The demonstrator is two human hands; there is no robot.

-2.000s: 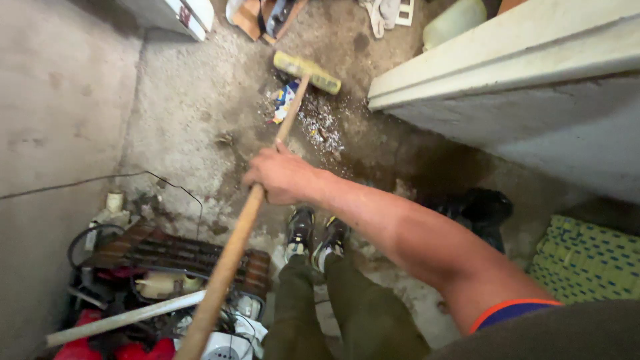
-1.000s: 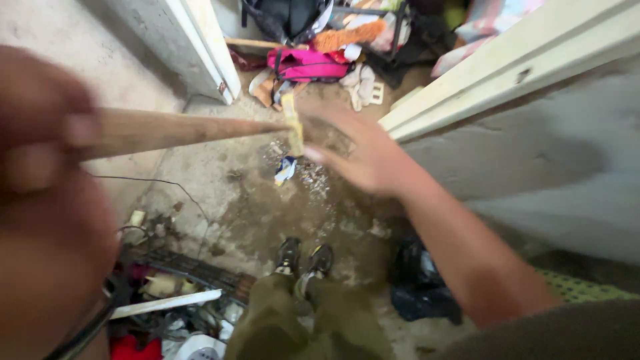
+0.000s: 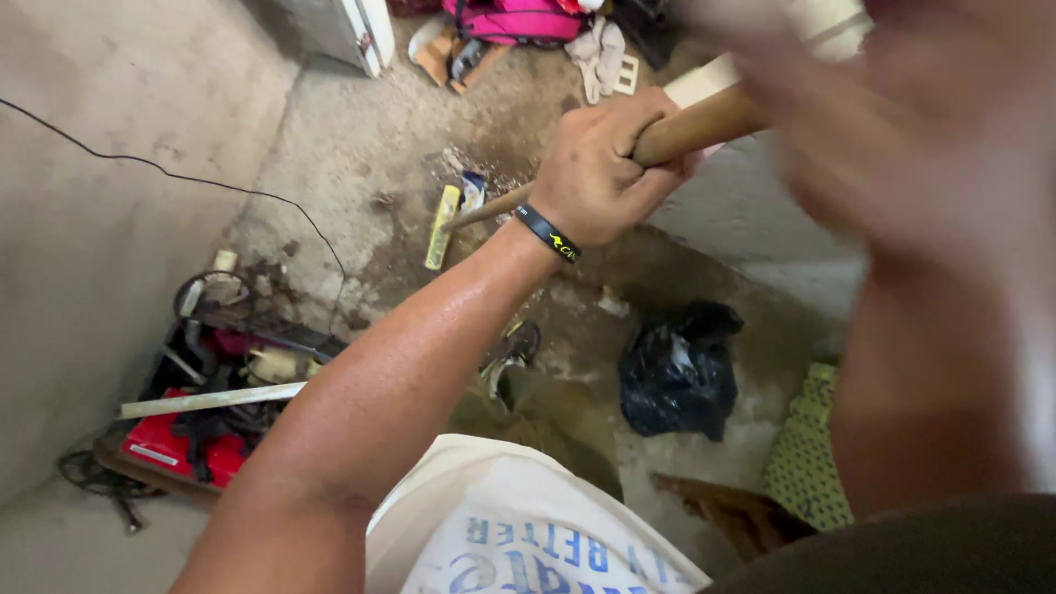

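My left hand (image 3: 606,165), with a black wristband, is closed around the wooden handle (image 3: 701,128) of a sledgehammer. The handle slants from the upper right down to the floor, where the yellow hammer head (image 3: 443,228) lies beside a small blue and white wrapper (image 3: 473,191) and scattered pale bits. My right hand (image 3: 866,124) is large and blurred at the upper right, close to the handle; whether its fingers touch the handle cannot be made out.
A black plastic bag (image 3: 681,371) lies on the concrete floor beside my feet. A red case (image 3: 186,441), a white strip (image 3: 214,399) and clutter sit at the lower left. A black cable (image 3: 223,185) crosses the left. A pink bag (image 3: 520,21) and gloves (image 3: 598,58) are ahead.
A second ago my left hand was at the left edge on the handle and my right hand reached near the hammer head. Now the handle slants to the upper right, with both hands there.
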